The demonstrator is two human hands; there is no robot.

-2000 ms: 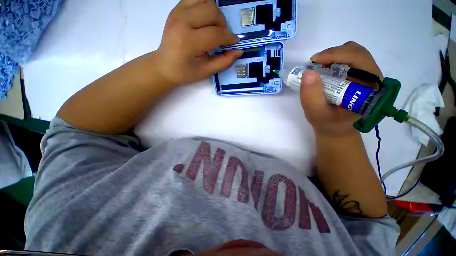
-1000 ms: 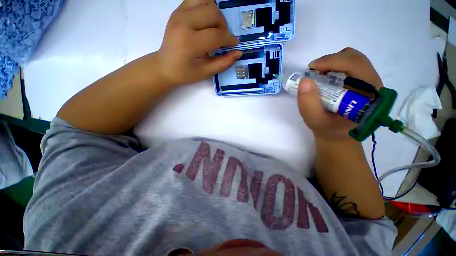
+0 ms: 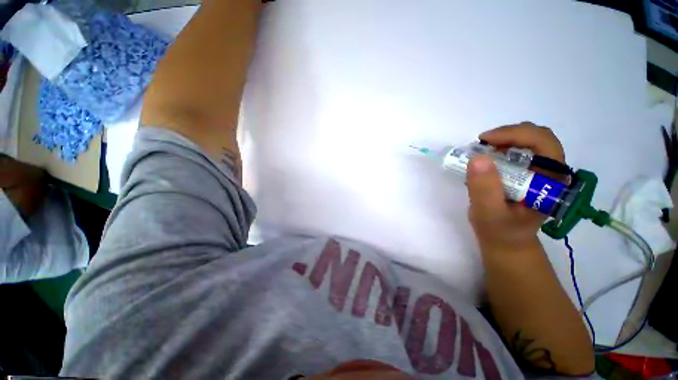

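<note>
My right hand (image 3: 513, 189) is closed around a glue syringe (image 3: 513, 178) above the white paper (image 3: 357, 96). The syringe has a blue label band, and its thin pale green needle (image 3: 422, 150) points left, over bare paper. A dark green adapter (image 3: 576, 204) sits at its rear, with a translucent hose (image 3: 635, 241) running off it. My left arm reaches up to the top edge of the picture. My left hand is cut off by that edge. No blue housing is in view.
A heap of small light-blue parts (image 3: 115, 67) lies at the upper left, with a white tissue (image 3: 46, 37) by it. Another crumpled tissue (image 3: 645, 211) lies at the right. A person's arm (image 3: 22, 182) shows at the left edge. A dark blue cable (image 3: 576, 286) hangs beside the hose.
My left hand has moved up out of the picture, and the two blue housings have gone from view. My right hand with the syringe sits slightly lower and further right.
</note>
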